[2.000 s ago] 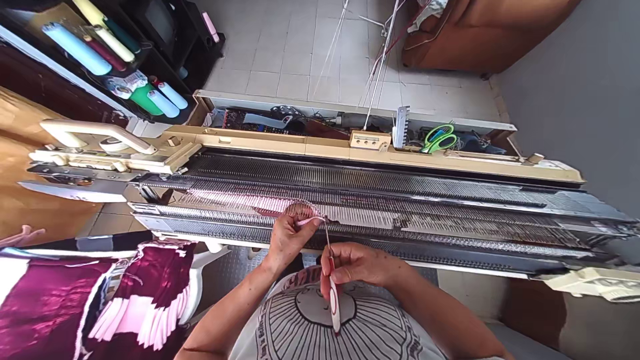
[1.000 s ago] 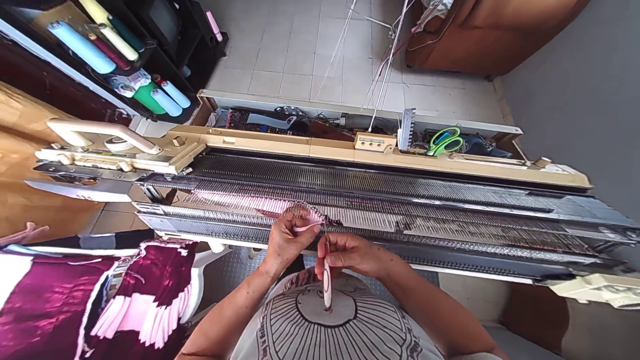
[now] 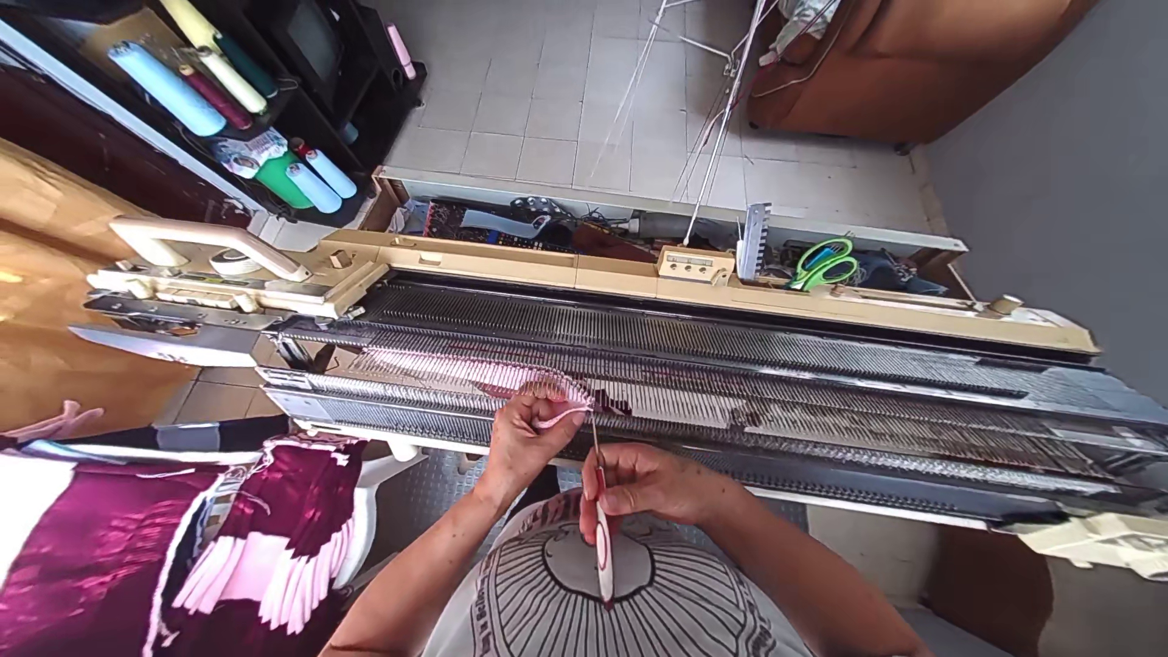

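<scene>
A double-bed knitting machine point(image 3: 511, 259) spans the view. Pink knitted fabric point(image 3: 447, 367) hangs along the left part of its needle beds. My left hand point(image 3: 529, 438) pinches the fabric's right-hand edge between thumb and fingers. Just right of it, my right hand point(image 3: 652, 484) grips the red and white handle of a thin-shafted hooked tool point(image 3: 602, 547). The tool's shaft points up to the fabric edge beside my left fingertips; its very tip is too small to make out. A short dark strand or stitches lie on the needles right of the pink edge.
The machine's carriage point(image 3: 237, 274) sits at the left end. Behind the machine a long tray point(image 3: 584, 196) holds green-handled scissors point(image 3: 824, 265) and small tools. Yarn cones point(image 3: 169, 88) stand on a shelf at upper left. Maroon and pink knitted pieces point(image 3: 265, 529) lie at lower left.
</scene>
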